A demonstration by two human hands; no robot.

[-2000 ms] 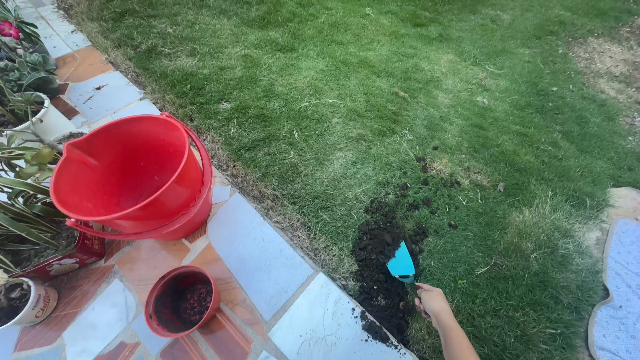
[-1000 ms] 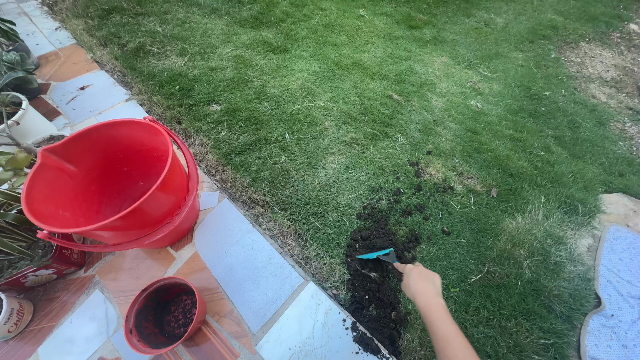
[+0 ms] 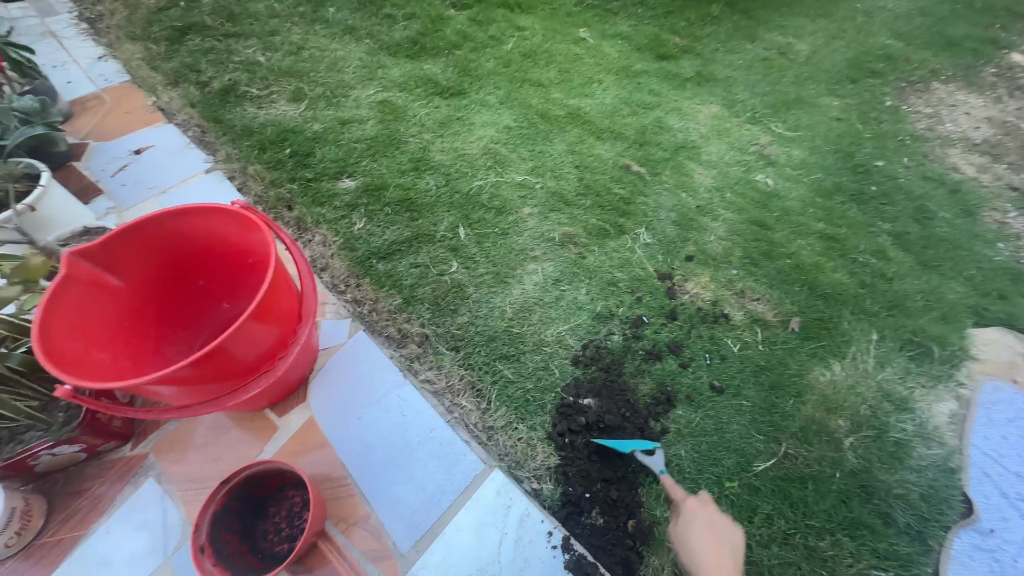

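My right hand (image 3: 704, 528) grips a small scraper-like hand tool with a turquoise blade (image 3: 626, 445) and a grey neck. Its blade lies over the pile of dark soil (image 3: 596, 488) on the grass, beside the paving edge. Loose crumbs of soil are scattered farther up the lawn. On the paving stands a small reddish-brown plastic pot (image 3: 316, 512) with dark soil residue inside. Behind it is a large red bucket (image 3: 168, 296) with a spout and a red handle, its visible interior holding nothing. My left hand is out of view.
Potted plants line the left side, among them a white pot (image 3: 60, 204) and a red patterned planter (image 3: 76, 440). Irregular stone paving (image 3: 392, 432) borders the lawn (image 3: 480, 200). A light blue mat or cloth (image 3: 992, 480) lies at the lower right.
Two seconds ago the turquoise blade was raised steeply at the soil's right side; it now lies flatter and points left across the pile. My right hand still holds the tool.
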